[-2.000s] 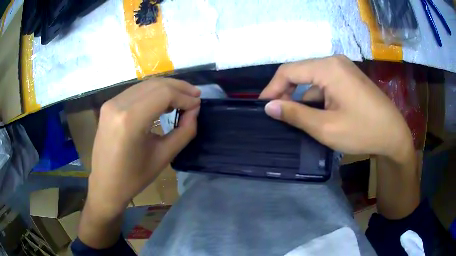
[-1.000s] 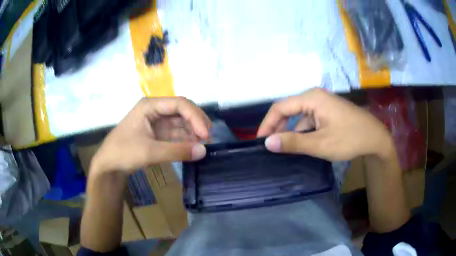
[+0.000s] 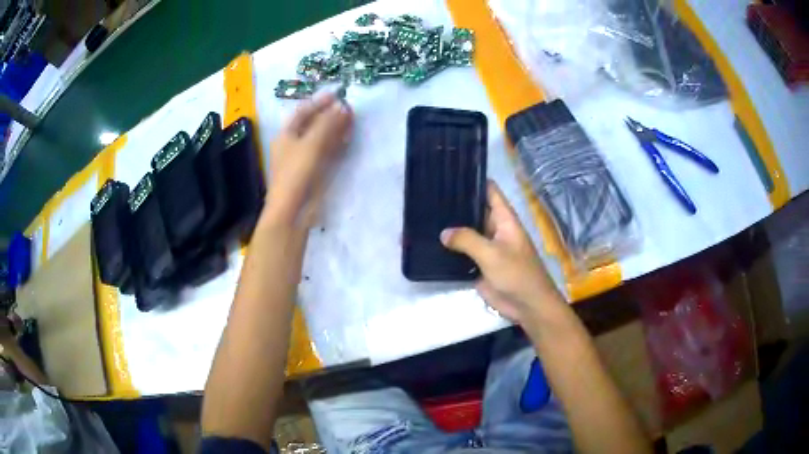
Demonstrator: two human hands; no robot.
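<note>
A black housing shell [image 3: 445, 177] lies upright on the white sheeting, its ribbed open side up. My right hand [image 3: 501, 253] holds its lower right end, thumb inside the shell. No green strip shows in it. My left hand [image 3: 310, 146] is at the near left edge of the loose board pile [image 3: 390, 53]. It is blurred, with a small dark bit at its fingertips; I cannot tell whether it grips a board.
Fitted housings [image 3: 182, 191] with green strips overlap at left. Bagged empty shells [image 3: 577, 182] lie at right, beside blue-handled cutters [image 3: 670, 160]. A larger clear plastic bag [image 3: 639, 44] is at far right. A carton with red plastic [image 3: 696, 341] stands below the bench.
The shell has moved from over my lap up onto the bench and turned lengthwise away from me. My left hand has let go of it and reached to the board pile. The view has shifted forward.
</note>
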